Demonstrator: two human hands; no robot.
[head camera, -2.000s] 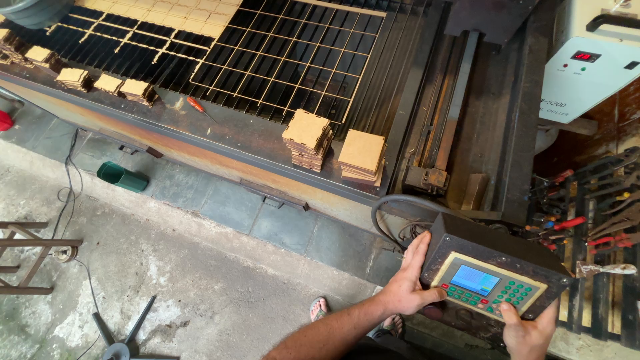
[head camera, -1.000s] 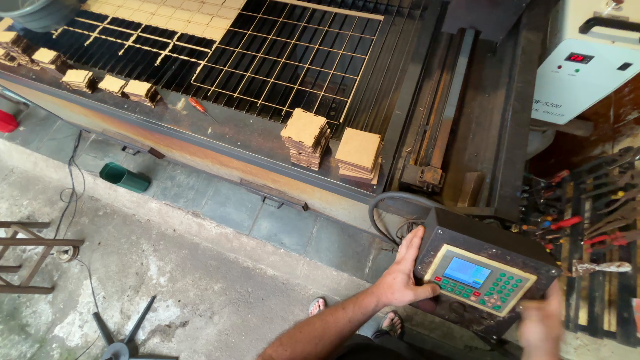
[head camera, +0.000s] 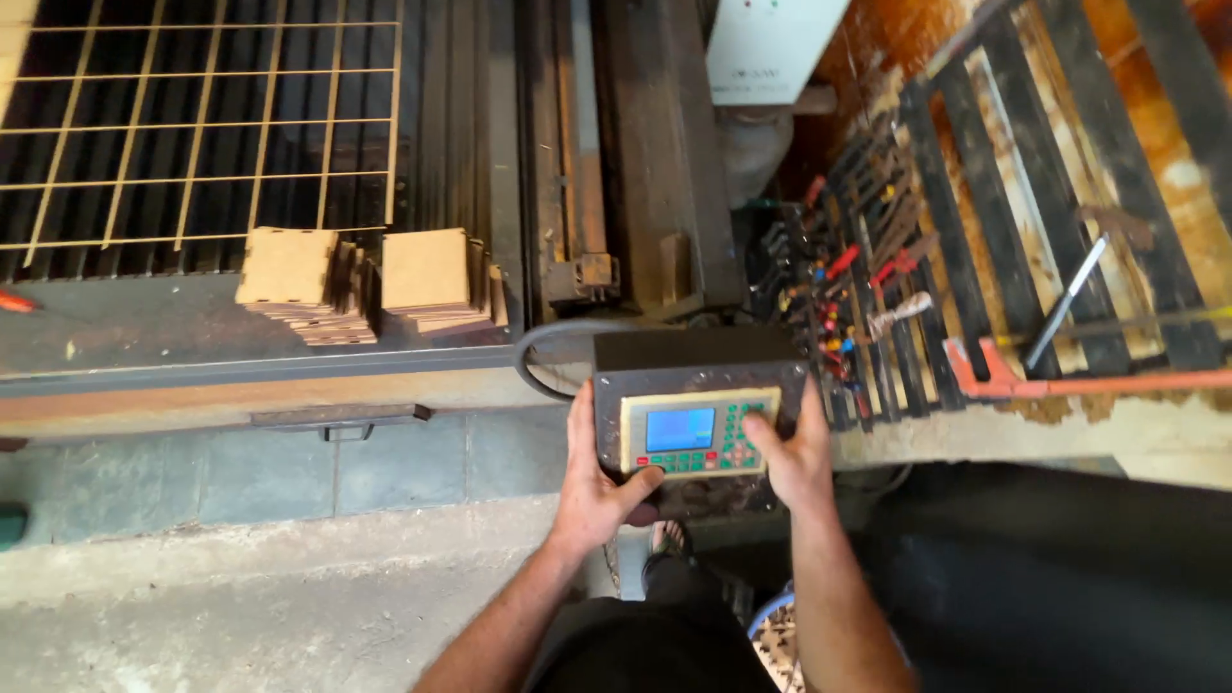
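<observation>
A black control box (head camera: 701, 351) with a lit blue screen (head camera: 680, 429) and green and red keys is held between my two hands. My left hand (head camera: 599, 491) grips its left side, the thumb lying at the lower row of keys. On the right side, my right hand (head camera: 797, 452) holds the box, its thumb over the keypad at the upper right. A thick black cable (head camera: 539, 351) loops behind the box's left corner. Just beyond stand two stacks of thin square wooden pieces, one (head camera: 289, 269) to the left and one (head camera: 426, 271) nearer the box, on the machine's front edge.
The slatted bed of a laser cutter (head camera: 438, 144) carries a thin wooden lattice (head camera: 202, 125). Its rail (head camera: 584, 173) runs at the bed's right. Beyond are a white chiller unit (head camera: 770, 58), pliers and other hand tools (head camera: 847, 279) on a slatted rack, and an orange-red bar tool (head camera: 1088, 387).
The view has swung right. My right hand, blurred at the box's right edge one second ago, now has its thumb over the keypad. My left hand remains on the box's left side.
</observation>
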